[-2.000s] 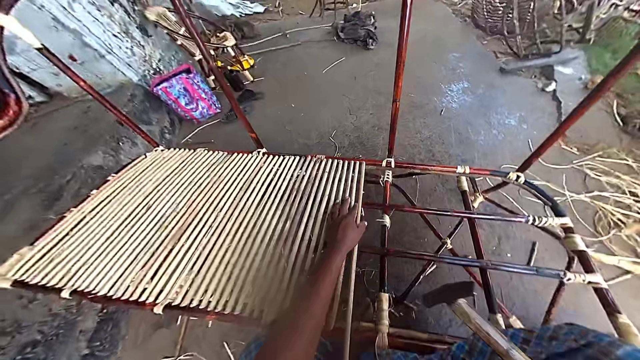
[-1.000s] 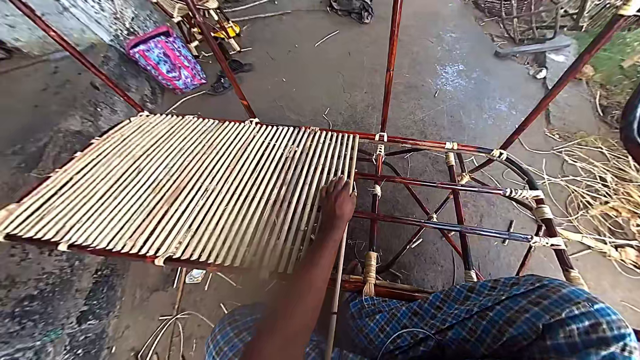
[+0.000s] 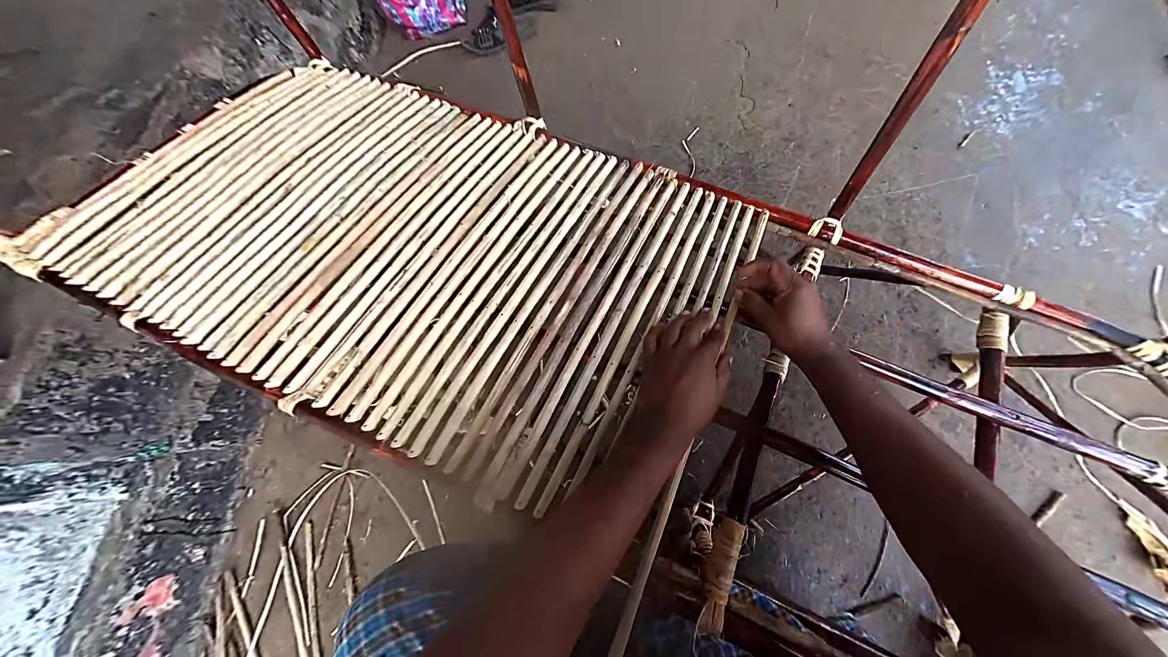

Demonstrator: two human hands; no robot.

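Pale cane slats [image 3: 429,265] lie side by side across a dark red cane chair frame [image 3: 630,164]. At the right end of the row, a longer cane strip [image 3: 652,547] runs down past the frame toward the person's lap. My right hand [image 3: 776,301] pinches this strip near its upper part with thumb and fingers. Just below and left of it, my left hand [image 3: 684,370] is closed around the strip, its knuckles over the last slats. Cane binding [image 3: 824,230] wraps the frame joint beyond my right hand.
Crossed poles with a bound joint [image 3: 725,557] stand at the lower right. Upright poles [image 3: 899,119] rise at the far side. Loose cane offcuts [image 3: 292,575] lie on the floor at lower left. A colourful bag [image 3: 424,14] and a dark sandal [image 3: 488,35] are at the top.
My right hand has come into view and taken hold of the strip, beside the other hand. The hammer seen at the lower right two seconds ago is out of view. The view has moved closer.
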